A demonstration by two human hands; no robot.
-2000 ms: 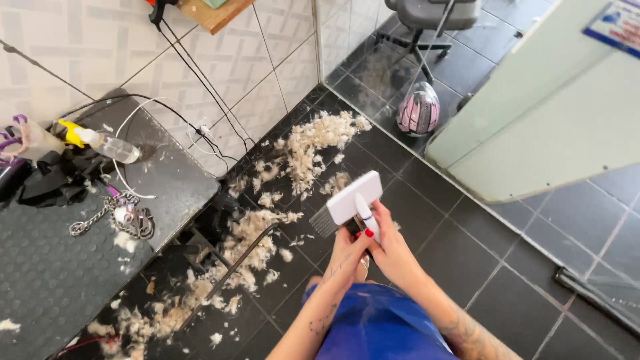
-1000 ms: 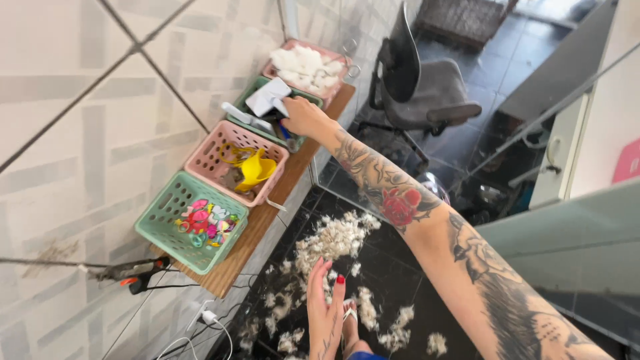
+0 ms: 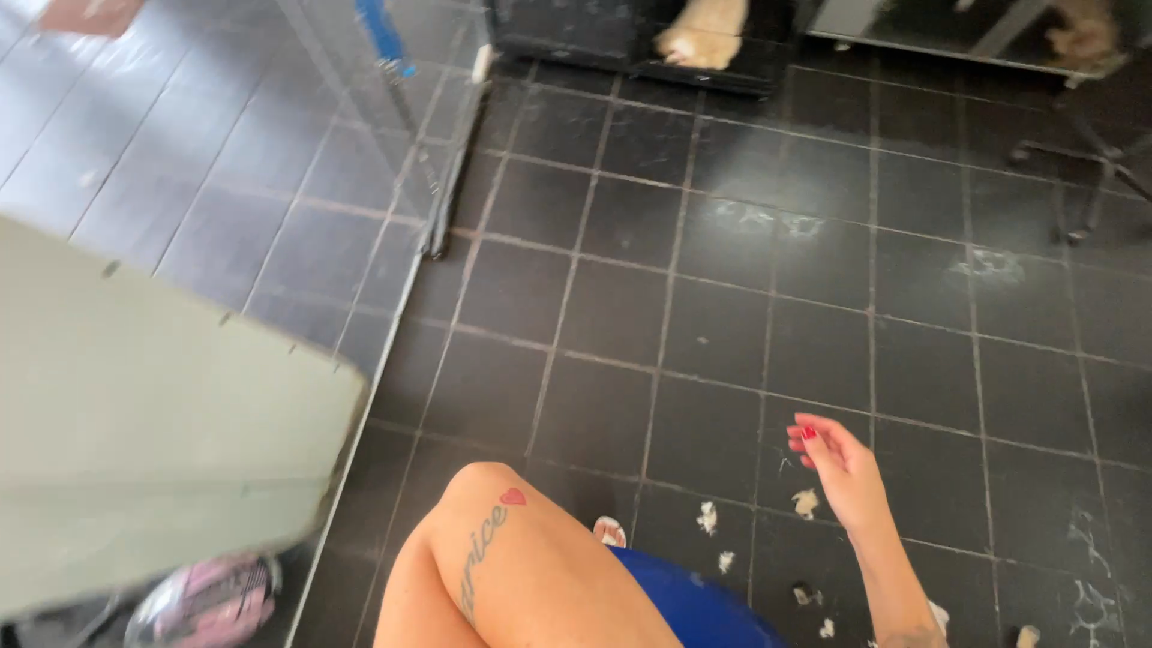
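My right hand (image 3: 837,463) is at the lower right above the dark tiled floor, its fingers loosely bent and apart, one red nail showing, with nothing visible in it. Small tufts of pale fur (image 3: 805,504) lie on the tiles below and beside it. My left hand is not in view. A bent bare limb (image 3: 540,567) with tattooed lettering and a red heart fills the lower middle; whether it is an arm or a leg I cannot tell. Blue cloth (image 3: 693,594) shows beside it, and part of a sandalled foot (image 3: 609,531) shows above the cloth.
A glass partition with a metal floor rail (image 3: 396,333) runs along the left, near a pale greenish panel (image 3: 162,414) and a pink patterned helmet (image 3: 216,603). At the top, a light-furred animal (image 3: 706,36) is in a black crate (image 3: 567,31). A wheeled chair base (image 3: 1107,166) stands upper right.
The view has swung far round, from the shelf of baskets to the floor. The white-headed slicker brush, earlier in my hands and then over a basket, is out of sight. My right hand is empty.
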